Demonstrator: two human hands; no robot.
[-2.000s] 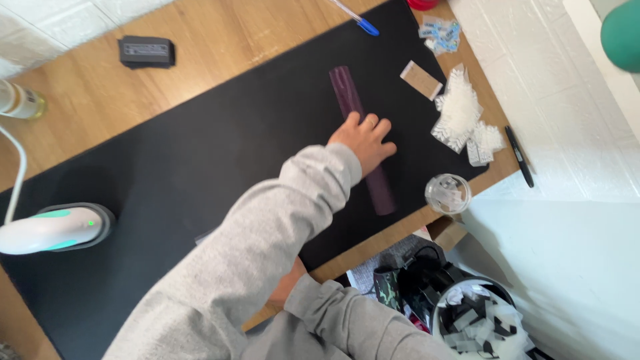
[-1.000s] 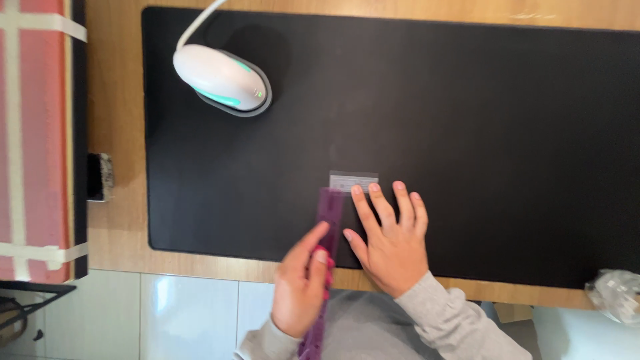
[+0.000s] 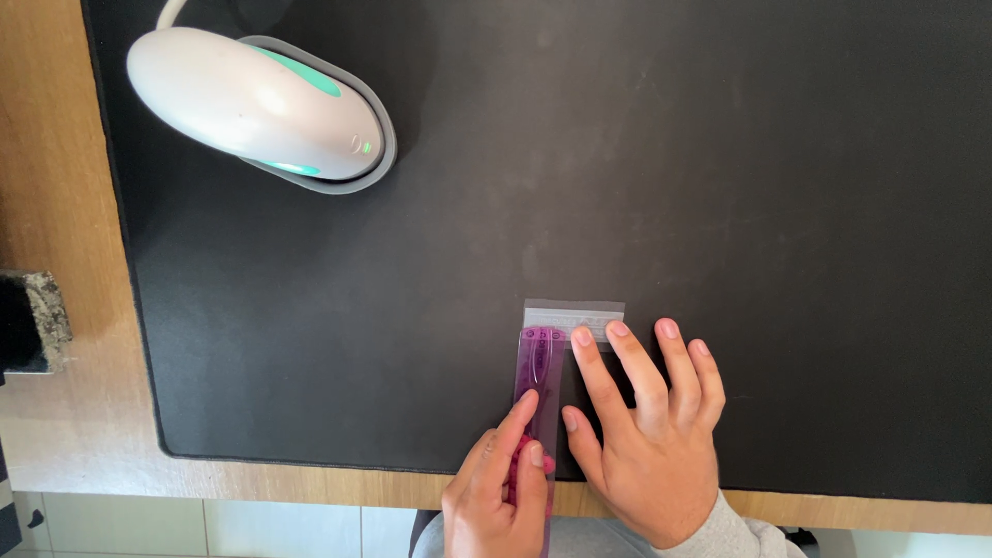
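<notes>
My left hand (image 3: 496,484) grips a translucent purple ruler (image 3: 540,372) together with something pink and lumpy (image 3: 518,465) lying under the fingers. The ruler runs from the mat's near edge up to a small clear plastic zip bag (image 3: 577,314), and its far end overlaps the bag's left part. My right hand (image 3: 647,434) is spread palm down to the right of the ruler. Two of its fingertips press on the bag's lower right part, and the rest are on or just above the black desk mat (image 3: 744,217).
A white handheld device with green accents (image 3: 256,105) rests in a grey cradle at the upper left, its cable leading off the top. A dark block with a mottled side (image 3: 35,322) is at the left on the wooden table (image 3: 70,434). Floor tiles (image 3: 279,527) show below.
The view has swung left from two seconds ago and then come closer. The ruler, earlier farther off under one hand, is now in my left hand; its far end still lies at the bag.
</notes>
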